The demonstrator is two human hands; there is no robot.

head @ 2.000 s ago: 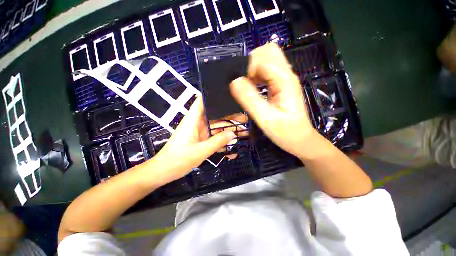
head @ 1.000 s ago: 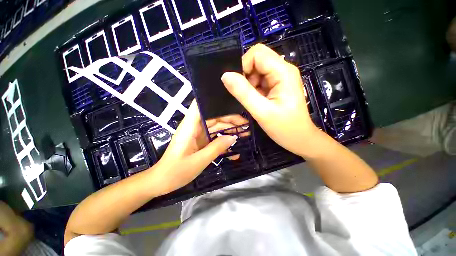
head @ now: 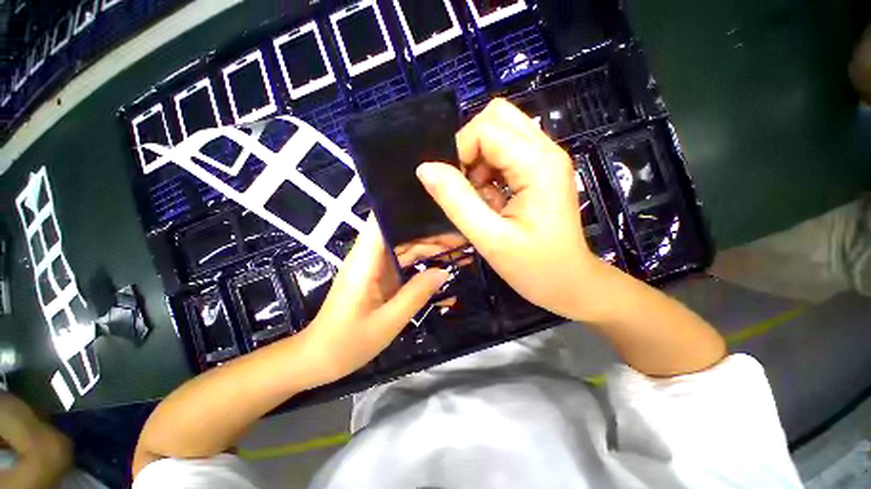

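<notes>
A thin dark display module (head: 406,172) is held over the tray, glossy, with a hand reflection in its lower part. My left hand (head: 368,301) holds its lower left edge, thumb at the lower end. My right hand (head: 520,196) is at its right edge, fingers curled and thumb over the dark face; whether the fingertips hold anything is hidden. The black blister tray (head: 683,215) lies beneath, its upper row showing modules with white outlines (head: 304,59). A white ladder-like empty sheet (head: 277,177) lies across the tray, left of the held module.
Another white grid strip (head: 53,272) lies on the dark green bench (head: 764,124) at left, with a crumpled dark scrap (head: 124,315) beside it. Part of another tray (head: 48,48) shows at upper left. Another person's arm (head: 29,435) shows at lower left.
The light reflection on the module's lower part has shifted, and the module looks darker than two seconds ago. My right thumb has moved slightly left and down. The whole view has shifted slightly.
</notes>
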